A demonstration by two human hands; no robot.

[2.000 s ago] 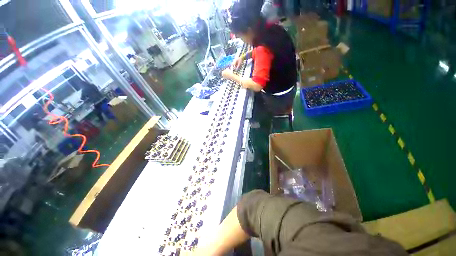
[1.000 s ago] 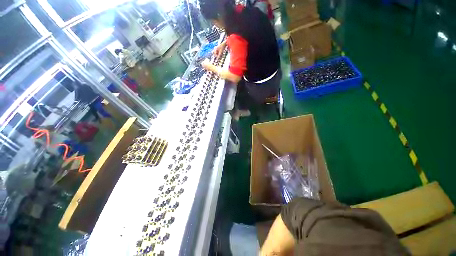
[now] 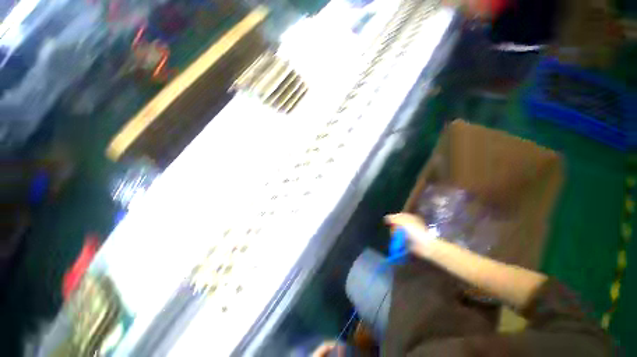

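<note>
The frame is heavily blurred. My right hand (image 3: 413, 233) is in front of the open cardboard box, away from the rail. A bright blue strap (image 3: 397, 244) shows at this hand, with a thin cord running down from it; whether it is worn or held cannot be told. A small part of my left hand (image 3: 328, 349) shows at the bottom edge, cut off, its fingers unclear. Circuit board panels (image 3: 227, 261) with small parts lie in a long row along the white bench (image 3: 202, 178). Neither hand touches them.
Stacked boards (image 3: 279, 87) sit at the bench's far side beside a long brown cardboard piece (image 3: 188, 77). The cardboard box (image 3: 506, 157) holds plastic bags. A blue crate (image 3: 580, 101) and part of another person (image 3: 524, 21) are at upper right. More boards (image 3: 94, 314) are at lower left.
The view has swung towards the near bench and blurred. My right hand, previously out of frame, now shows with the blue strap. Part of my left hand has appeared at the bottom.
</note>
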